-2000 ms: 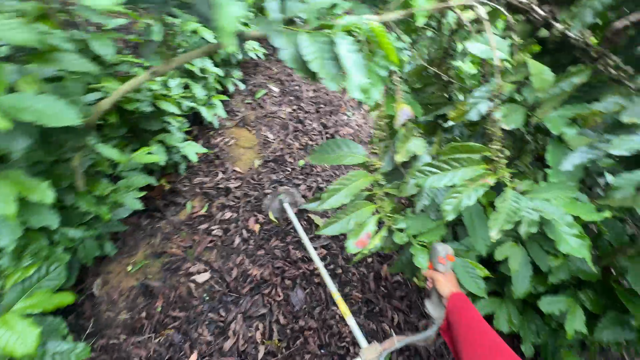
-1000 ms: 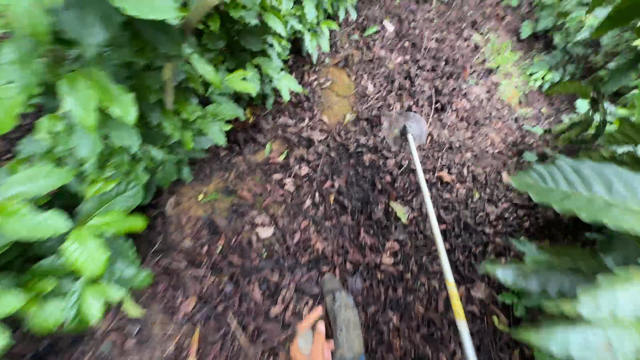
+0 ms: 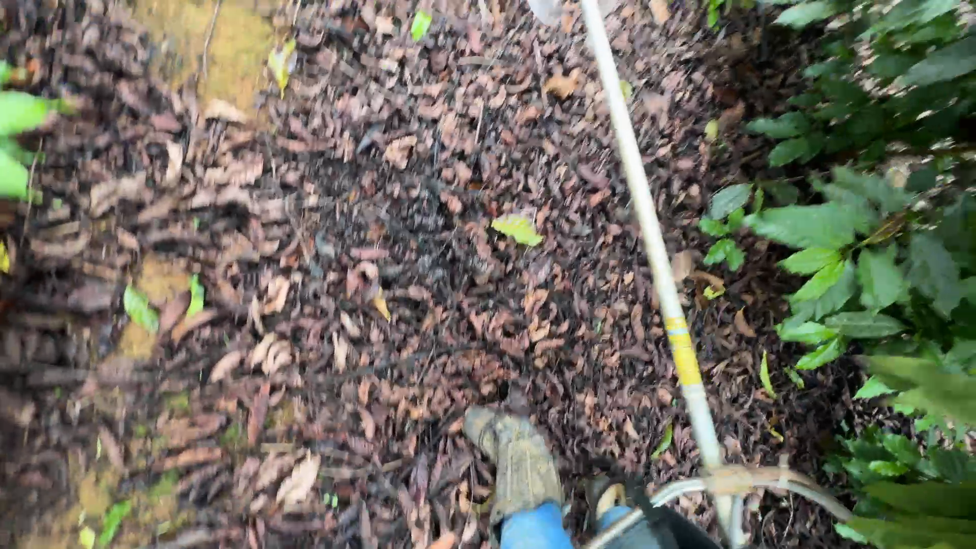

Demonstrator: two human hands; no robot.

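Note:
Neither of my hands shows in the view now. The long pale shaft of a brush cutter point(image 3: 648, 221) with a yellow band runs from the top edge down to the lower right. Its cutting head point(image 3: 547, 9) is partly cut off at the top edge. A curved metal handlebar point(image 3: 762, 479) crosses the shaft near the bottom. My boot point(image 3: 522, 461), muddy and below a blue trouser leg, stands on the leaf litter, with a second foot partly hidden beside it by a dark strap or tube.
Brown dry leaves point(image 3: 427, 305) cover the ground, with yellowish bare soil point(image 3: 217, 46) at the upper left. Leafy green shrubs point(image 3: 862, 252) crowd the right side, close to the shaft. Blurred green leaves point(image 3: 19, 145) reach in at the left edge.
The view has tilted down to my feet. The right hand in a red sleeve, on a grip two seconds ago, and the fingers seen one second ago are out of view.

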